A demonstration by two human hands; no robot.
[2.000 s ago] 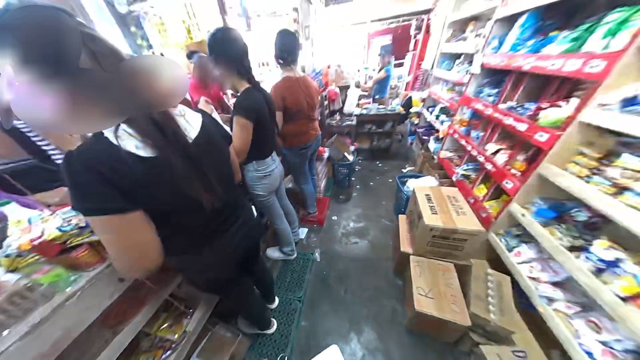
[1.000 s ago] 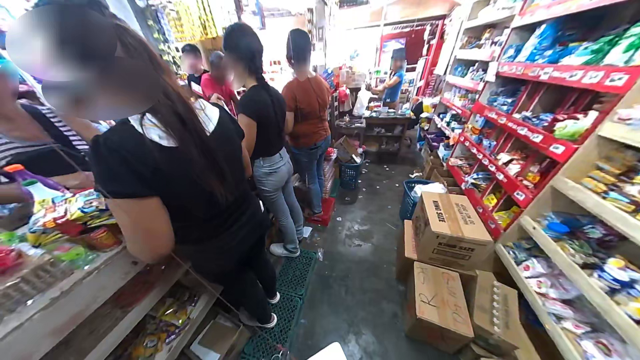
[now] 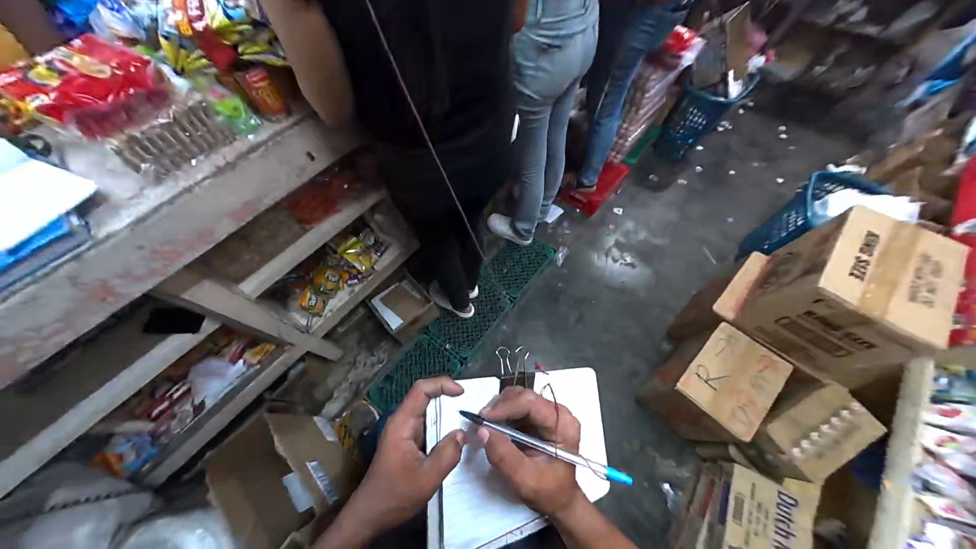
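Low in the view, my left hand [image 3: 415,450] grips the left edge of an open notebook [image 3: 488,496], its thumb on the page. My right hand [image 3: 534,446] holds a ballpoint pen [image 3: 545,446] with a blue end cap, pinched by thumb and fingers. The pen's dark tip points left, over the left page. Binder clips [image 3: 517,366] sit at the notebook's top middle, and a thin cord hangs near my right hand. Whether the tip touches the paper I cannot tell.
A person in black [image 3: 442,99] stands ahead, others beyond. Left is a counter [image 3: 229,164] with packaged snacks and shelves below. Cardboard boxes [image 3: 846,290] and a blue plastic basket [image 3: 793,210] are at right. Green plastic mats [image 3: 473,324] lie on the floor.
The view has tilted down. My hands, the notebook and the pen are now visible; the earlier frames show no hands of mine, only a small white edge at the bottom.
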